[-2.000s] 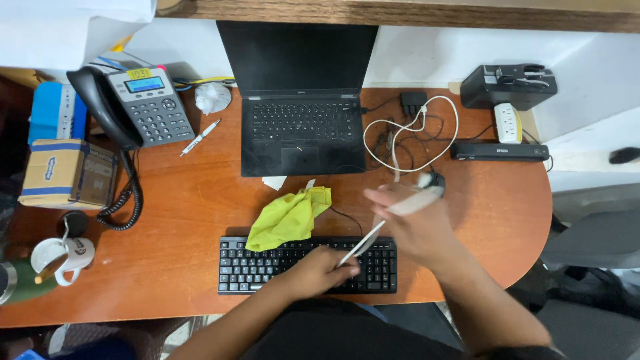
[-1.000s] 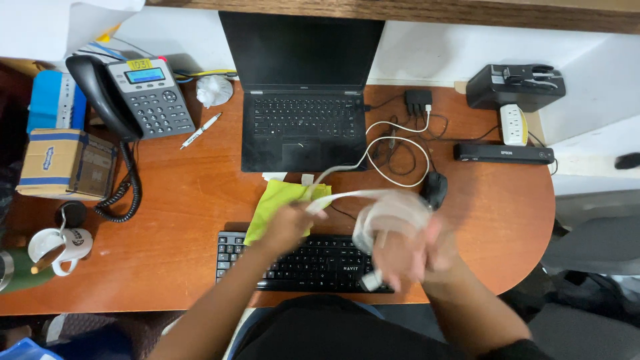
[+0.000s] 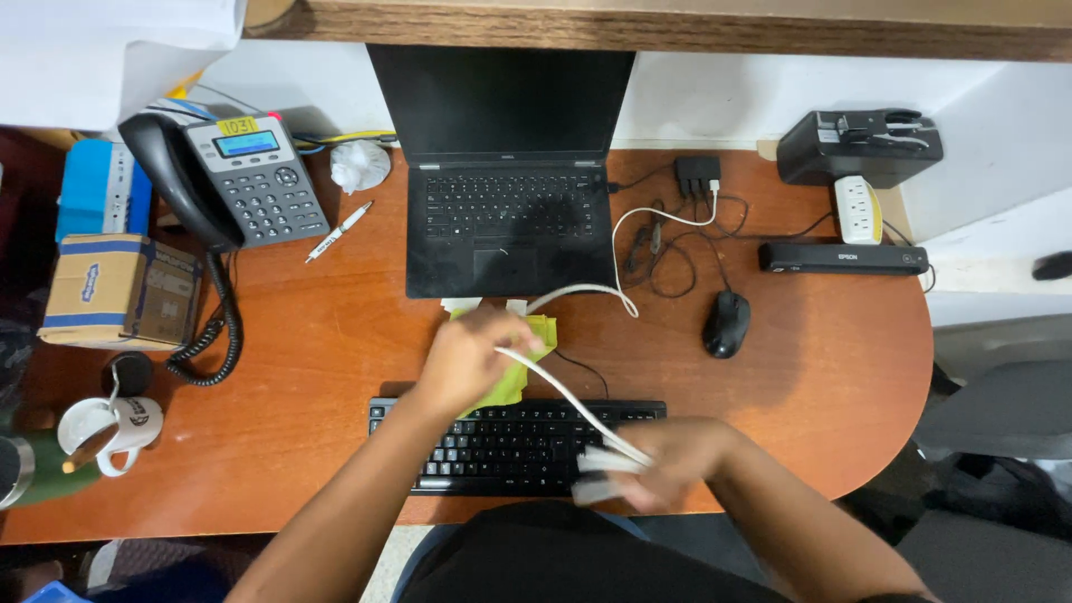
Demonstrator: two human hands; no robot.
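A white cable [image 3: 563, 387] runs from a port of the small black USB hub [image 3: 697, 174], loops on the desk and passes through both hands. My left hand [image 3: 481, 347] grips it above a yellow-green cloth [image 3: 512, 383], which it partly hides. My right hand [image 3: 666, 461], blurred, is closed on several gathered strands of the same cable over the right end of the black keyboard [image 3: 502, 452]. The cable's free end is too blurred to make out. Behind the hands stands an open black laptop [image 3: 509, 226] with a dark screen.
A black mouse [image 3: 726, 324] lies right of the hands, near tangled black cables [image 3: 670, 268]. Farther right are a portable scanner [image 3: 846, 259] and a white power strip [image 3: 858, 211]. At left are a desk phone [image 3: 260, 180], a pen [image 3: 338, 232], a cardboard box [image 3: 121, 289] and a white mug [image 3: 138, 423].
Two seconds ago both hands were close together over the keyboard; now they are farther apart, with cable stretched between them. More cable is gathered in my right hand. The mouse, earlier partly hidden, is in full view.
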